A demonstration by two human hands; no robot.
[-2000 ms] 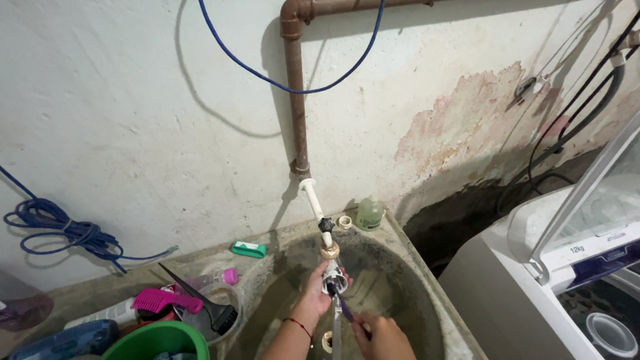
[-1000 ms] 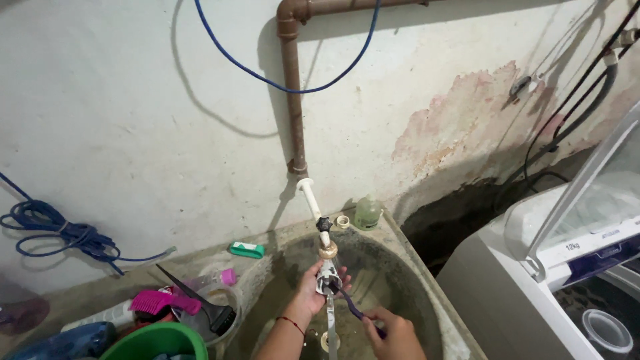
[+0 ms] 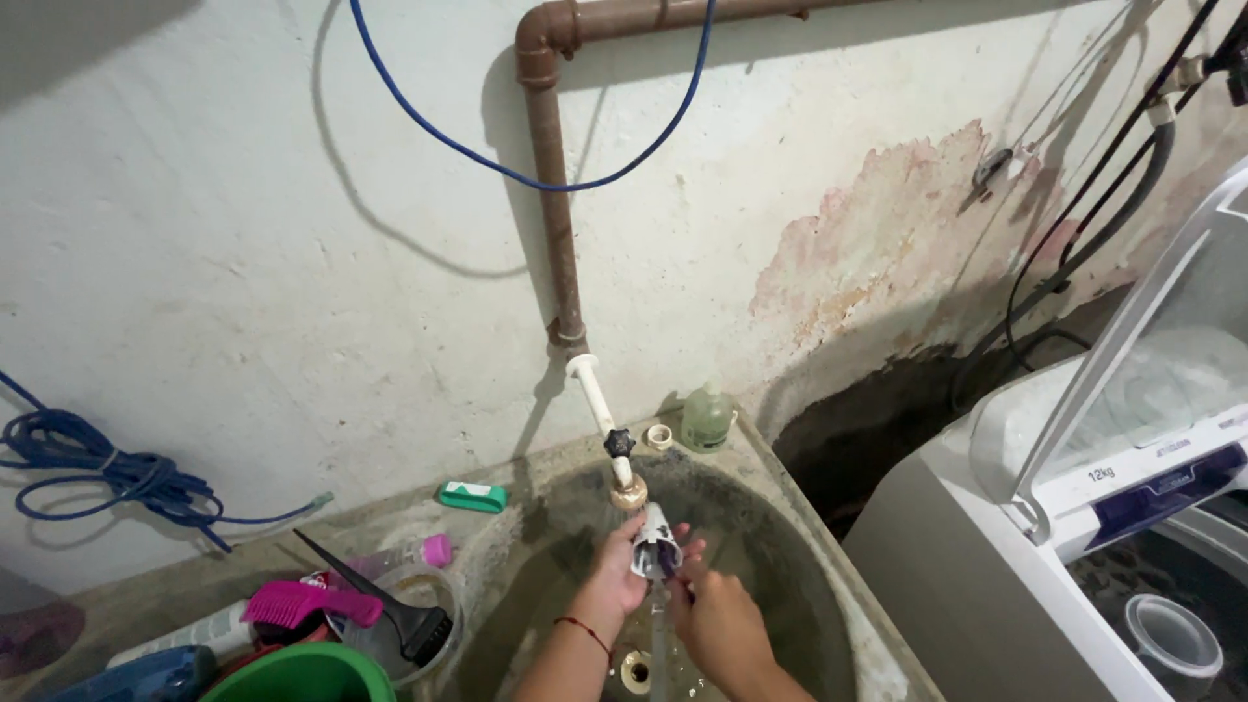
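Over a concrete sink basin, my left hand holds a white plastic cylindrical part with cutouts and an open lower end. It is just below the outlet of a white tap with a black knob, and water streams down beneath it. My right hand is close against the part's lower right side. Its fingers close around a slim dark purple tool, mostly hidden, whose end is at the part's opening. A round drain fitting shows at the basin's bottom.
On the left ledge lie a black tint brush, a pink comb, a green bucket and a green-cased item. A greenish bottle and a white ring stand behind the basin. An open washing machine is at right.
My right hand has moved in closer to the white part, and the purple tool that showed between them is now mostly hidden. The white part has been raised nearer the tap outlet.
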